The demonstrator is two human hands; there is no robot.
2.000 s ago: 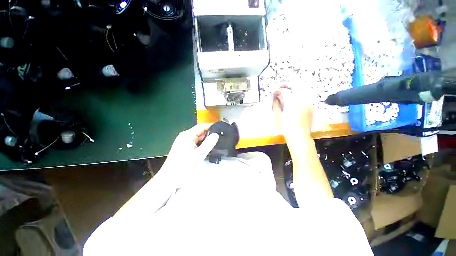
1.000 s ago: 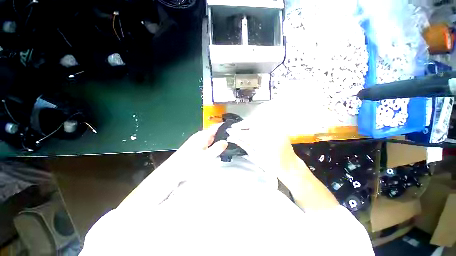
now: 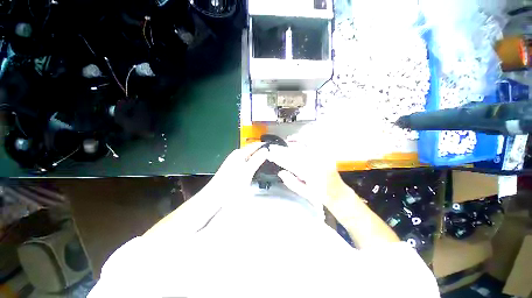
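Observation:
A round black housing (image 3: 269, 167) is held at the bench's front edge, below the screw feeder (image 3: 290, 73). My left hand (image 3: 236, 169) grips its left side. My right hand (image 3: 309, 171) is on its right side, with fingers over the top of it; the hand is overexposed, and whether it holds a small part cannot be seen. The fingers hide much of the housing. The dark electric screwdriver (image 3: 461, 119) hangs at the right, its tip pointing left, touched by neither hand.
Dark housings with white stubs and wires (image 3: 90, 145) lie on the green surface (image 3: 201, 137). Small white parts (image 3: 373, 81) are piled right of the feeder, beside a blue bin (image 3: 430, 142). An orange roll (image 3: 513, 53) is far right. Black units (image 3: 408, 198) and cartons (image 3: 466, 247) are below.
My right hand has come from the white parts to the housing. The view has shifted a little. Another dark housing now shows on the green surface. The screwdriver has swung slightly.

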